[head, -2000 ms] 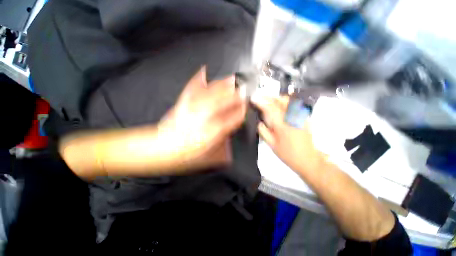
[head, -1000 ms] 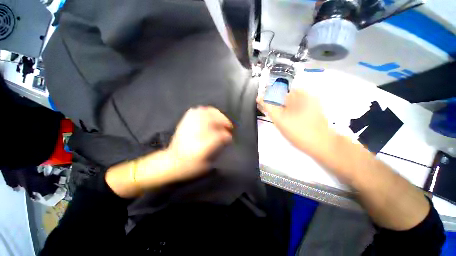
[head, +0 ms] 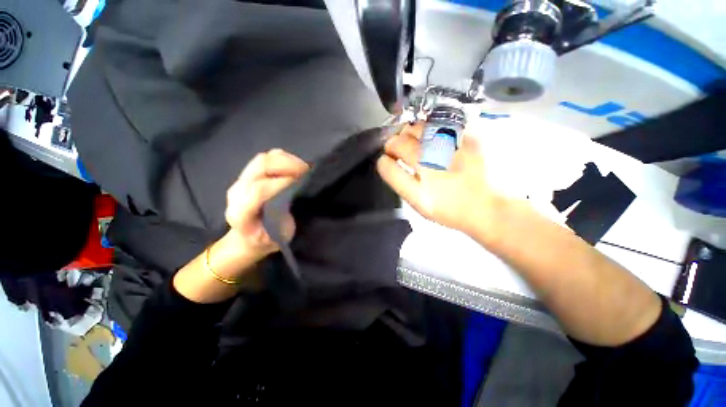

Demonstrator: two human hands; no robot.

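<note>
A large dark grey garment panel (head: 239,103) covers the table left of the needle and hangs onto my lap. My left hand (head: 263,199) grips its edge and lifts it, so the cloth stands up in a fold towards the needle. My right hand (head: 438,179) is at the cloth edge just below the presser foot (head: 411,115), its fingertips on the edge. A bluish-grey clear part (head: 439,148) sits beside the foot, over my right fingers. The white sewing machine head (head: 605,75) has a blue stripe.
Notched black fabric scraps (head: 597,200) lie on the white table right of my right hand. A black phone (head: 705,278) lies at the table's right end. The ruler-marked table edge (head: 478,296) runs below my right forearm. A red object (head: 97,234) is at left.
My left hand has moved left and lifted the cloth edge into a fold. My right hand has moved slightly left at the foot. The view of the machine is sharper than two seconds ago.
</note>
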